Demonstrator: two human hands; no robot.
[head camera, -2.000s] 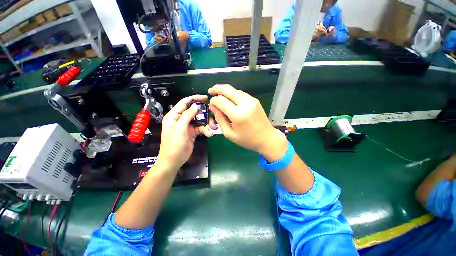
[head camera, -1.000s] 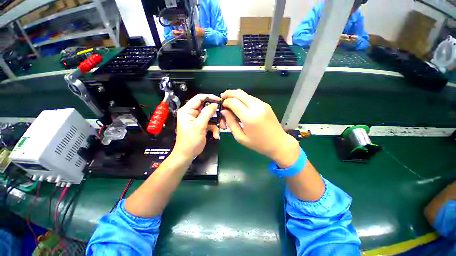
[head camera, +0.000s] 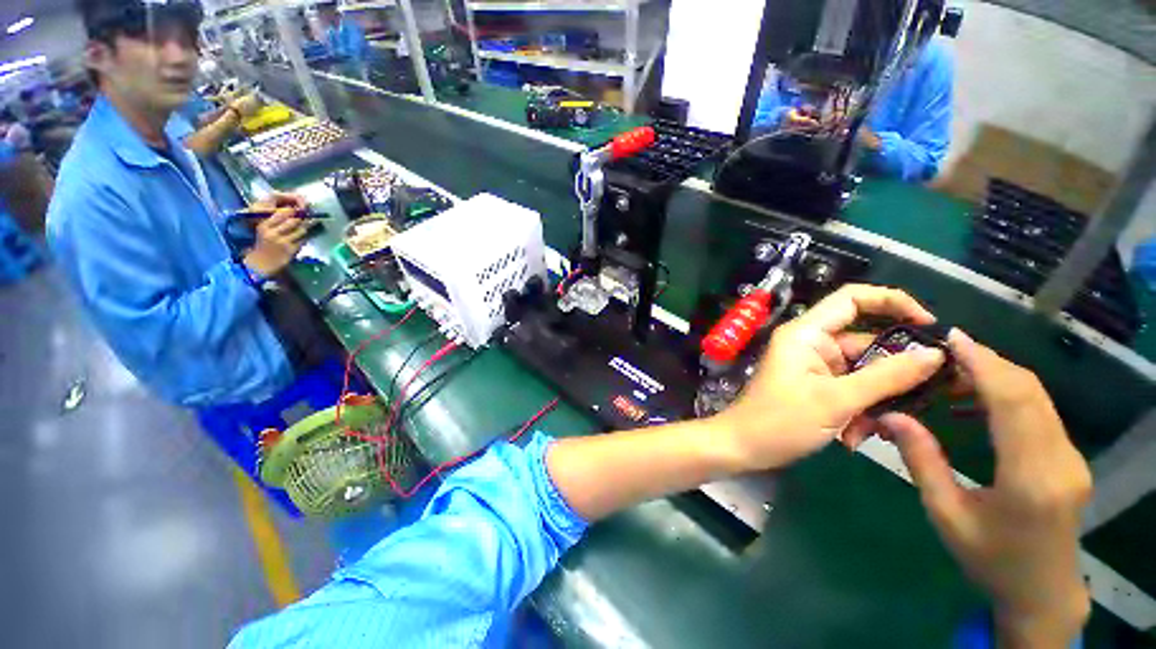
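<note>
A small dark electronic module (head camera: 903, 355) with some light spots is held at the right of the view, over the right end of the test fixture. My left hand (head camera: 824, 380) grips it with thumb and fingers. My right hand (head camera: 1014, 469) touches its right edge with the fingertips; the wrist is cut off near the bottom edge. The black test fixture (head camera: 596, 380) lies left of and below my hands. It has red toggle clamp handles (head camera: 737, 326) and a clear fixture block (head camera: 601, 290).
A white vented power supply (head camera: 475, 264) stands left of the fixture, with red and black leads. A green fan (head camera: 332, 463) is below the bench edge. A person (head camera: 165, 266) in blue sits at the left; another is across the line. Black trays (head camera: 1046, 247) lie beyond.
The view has swung left, bringing the neighbouring person and the green fan in. The fixture and hands now appear further right. The module is still in hand; the solder spool is out of view.
</note>
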